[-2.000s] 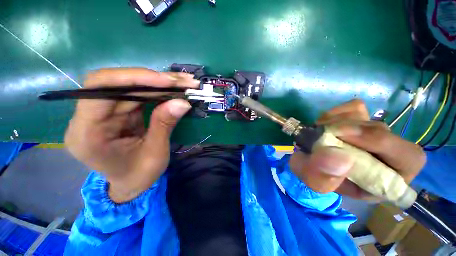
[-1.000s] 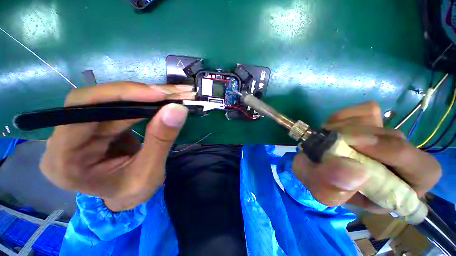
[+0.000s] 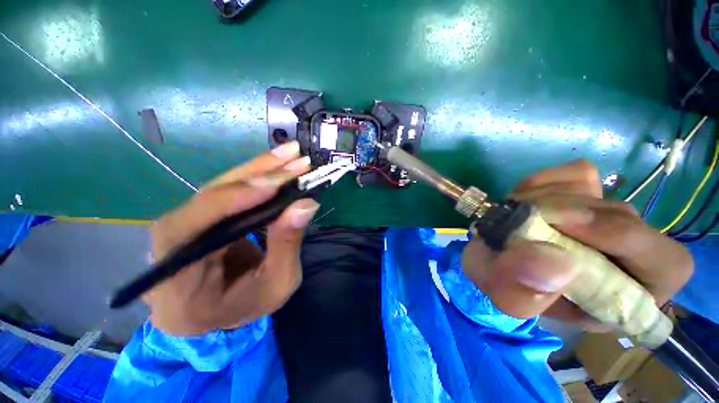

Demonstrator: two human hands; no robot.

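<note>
The black fixture lies on the green mat and holds the small device housing, with a blue-and-red board and white patches inside. My left hand holds black tweezers; their pale tips are over the lower edge of the housing. My right hand grips the soldering iron by its cream wrapped grip. The iron's tip points at the right side of the board; whether it touches cannot be told. A thin red lead wire curves at the housing's lower right.
The solder wire runs across the mat at left, near a small dark scrap. Another housing is cut off at the top edge. Cables and a black round unit are at right. A cardboard box is below.
My left hand has moved right, and the tweezers have swung to a steeper slant, their tips at the housing's lower edge. The iron has barely moved since one second ago.
</note>
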